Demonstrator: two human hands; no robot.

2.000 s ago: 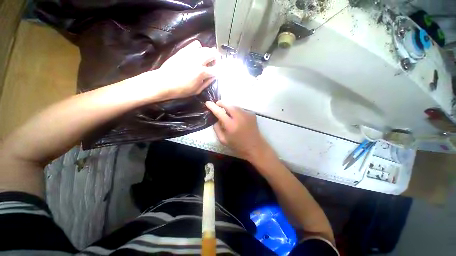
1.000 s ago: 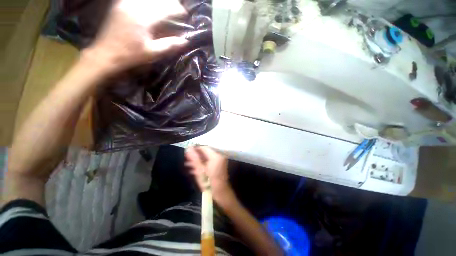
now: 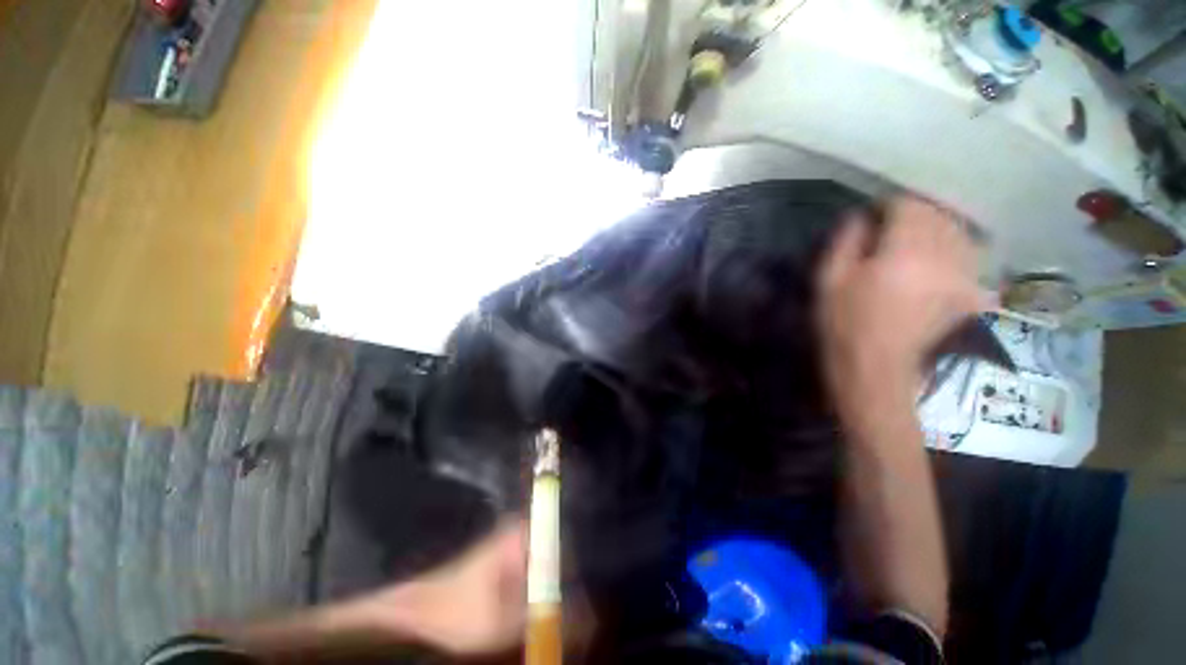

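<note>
The dark, glossy leather garment [image 3: 728, 286] is blurred and spreads from the sewing machine's front down over the table edge. My right hand [image 3: 904, 279] is closed on its right part, and a dark corner sticks out beyond the hand. My left hand [image 3: 501, 585] is low at the bottom centre, blurred, beside the garment's lower part; whether it grips it cannot be told. The white sewing machine [image 3: 858, 117] stands at the upper right. Its needle area [image 3: 631, 150] is beside strong lamp glare, left of the garment's top edge.
A tan board [image 3: 169, 221] lies at left with a grey box [image 3: 189, 59] of small items. Grey quilted cloth [image 3: 104, 507] is at lower left. A white parts tray [image 3: 1021, 400] is at right, a blue bowl or stool [image 3: 761, 604] below. A cigarette [image 3: 544, 559] sticks up at bottom centre.
The garment has moved from the left of the needle to the right and down, exposing the glaring table. My right hand has moved up and right; my left hand has dropped to the bottom.
</note>
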